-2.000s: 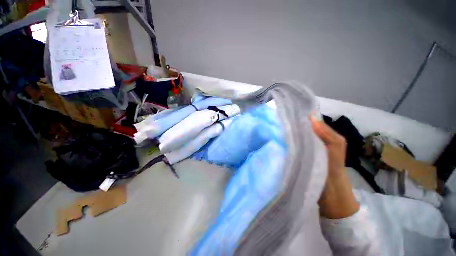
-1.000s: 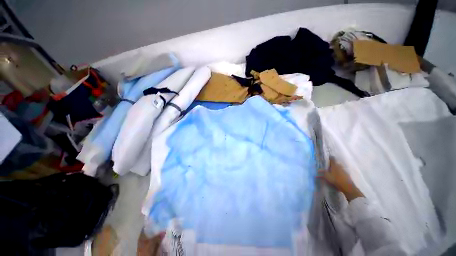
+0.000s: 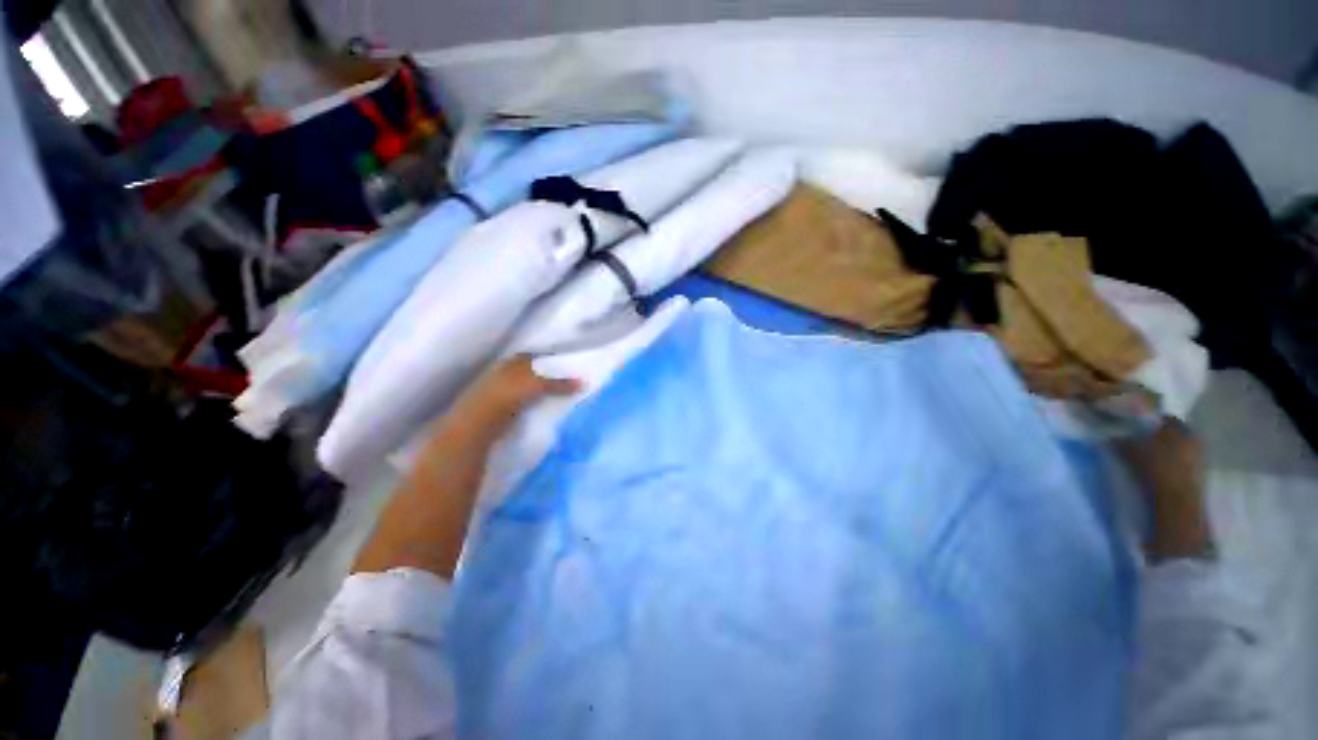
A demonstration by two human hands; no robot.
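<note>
A light blue cut panel (image 3: 810, 535) lies spread in front of me on a stack with white edges. My left hand (image 3: 499, 405) is at the stack's upper left edge, its fingers on the white layer beside the blue. My right hand (image 3: 1165, 470) is at the right edge, blurred, its fingertips partly hidden at the panel's edge. Tied white bundles (image 3: 448, 311) and a tied light blue bundle (image 3: 383, 275) lie behind and to the left. Tan cut pieces (image 3: 831, 260) tied with a dark strip lie just beyond the panel.
A black plastic bag (image 3: 159, 506) is at the left, with a brown card template (image 3: 224, 687) partly in view below it. A black cloth pile (image 3: 1070, 181) lies at the back right. A low white partition (image 3: 867, 80) runs behind.
The view has shifted and moved closer to the bundles. The earlier raised, curved stack now lies spread with its blue face up. Both hands have moved up along its sides.
</note>
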